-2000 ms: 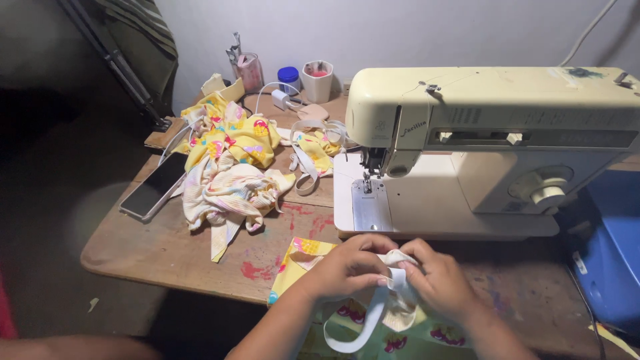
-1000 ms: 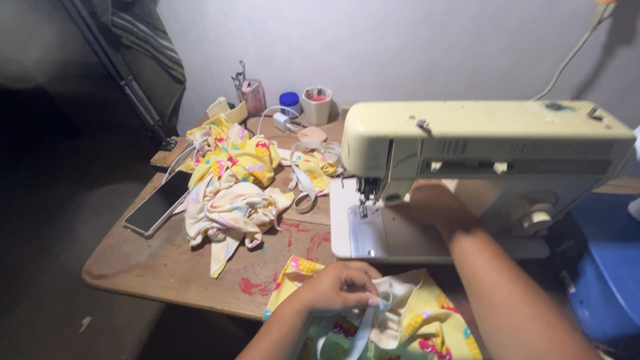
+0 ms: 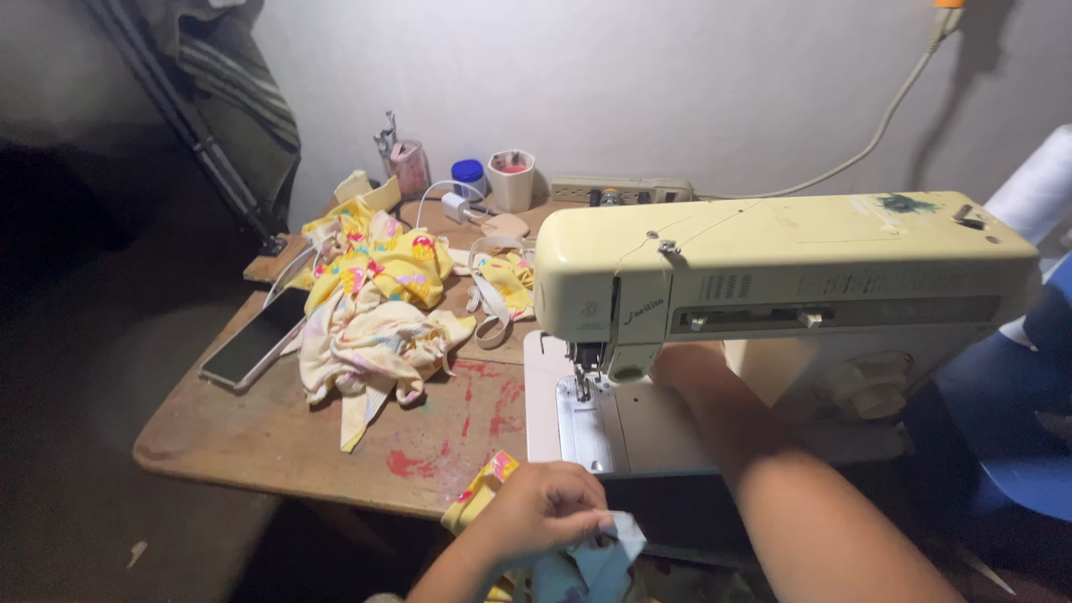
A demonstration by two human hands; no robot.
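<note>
Pinched in the fingers of my left hand (image 3: 557, 507), near the table's front edge, is a pale fabric piece (image 3: 615, 544); yellow printed fabric (image 3: 481, 494) shows beside and under that hand. My right hand (image 3: 691, 364) reaches under the arm of a cream sewing machine (image 3: 787, 243), behind the needle area, and its fingers are hidden by the machine head. The presser foot (image 3: 582, 385) stands over the metal needle plate (image 3: 590, 431). Left of the machine lies a heap of yellow and white printed fabric (image 3: 377, 285), with a pale elastic band (image 3: 490, 314) beside it.
A smartphone (image 3: 255, 339) lies at the left of the wooden table (image 3: 335, 452). At the back stand a white cup (image 3: 511, 180), a blue-lidded jar (image 3: 469, 178), a pink holder (image 3: 409, 167) and a power strip (image 3: 620, 189). A thread cone (image 3: 1034, 184) and blue container (image 3: 1005, 419) are at right.
My right hand has left the fabric beside my left hand and gone under the machine's arm. The white band loop hanging from my hands earlier no longer shows. The view has shifted.
</note>
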